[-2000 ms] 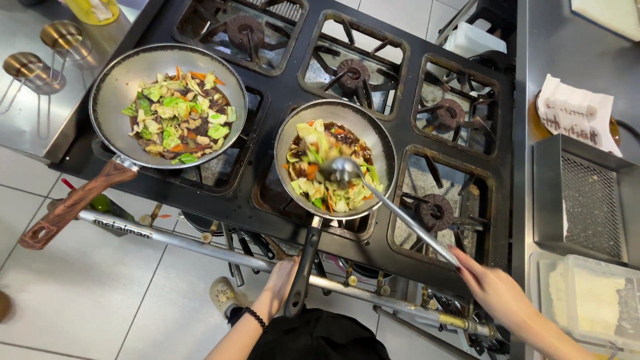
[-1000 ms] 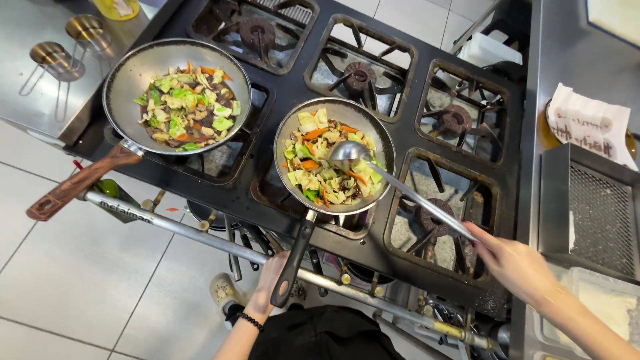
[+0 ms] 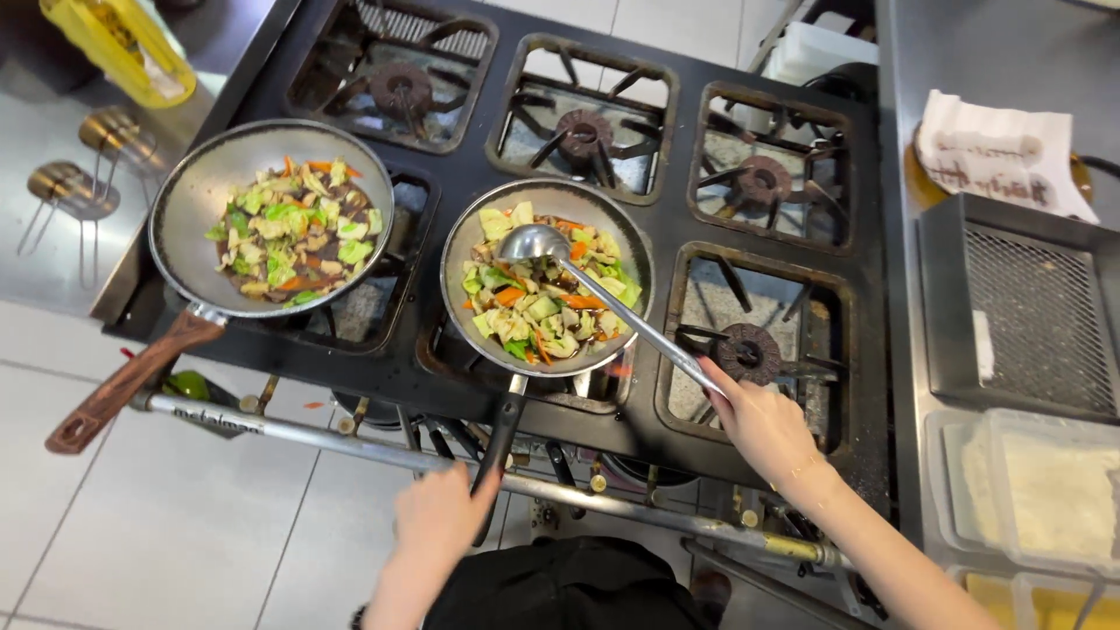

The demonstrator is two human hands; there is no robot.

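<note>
My right hand (image 3: 766,429) grips the handle end of a metal ladle (image 3: 626,315). The ladle's bowl rests among cabbage, carrot strips and brown sauce in the smaller frying pan (image 3: 643,254), toward its upper left. Below that pan, my left hand (image 3: 442,507) is at its black handle (image 3: 503,437), thumb against the handle; how the fingers close is hidden. A larger frying pan (image 3: 188,210) with a brown wood-look handle (image 3: 131,385) holds a similar vegetable mix and sits on the stove at the left, with neither hand on it.
The gas stove (image 3: 682,131) has several burners under iron grates. A metal rail (image 3: 367,451) runs along its front. Left are measuring cups (image 3: 61,188) and a yellow bottle (image 3: 131,52). At right stand a dark perforated tray (image 3: 1032,306), paper with writing (image 3: 997,157) and plastic containers (image 3: 1050,490).
The ladle's bowl has moved from the right part of the smaller pan to its upper left. My left hand has shifted left relative to the black handle. The view has moved closer.
</note>
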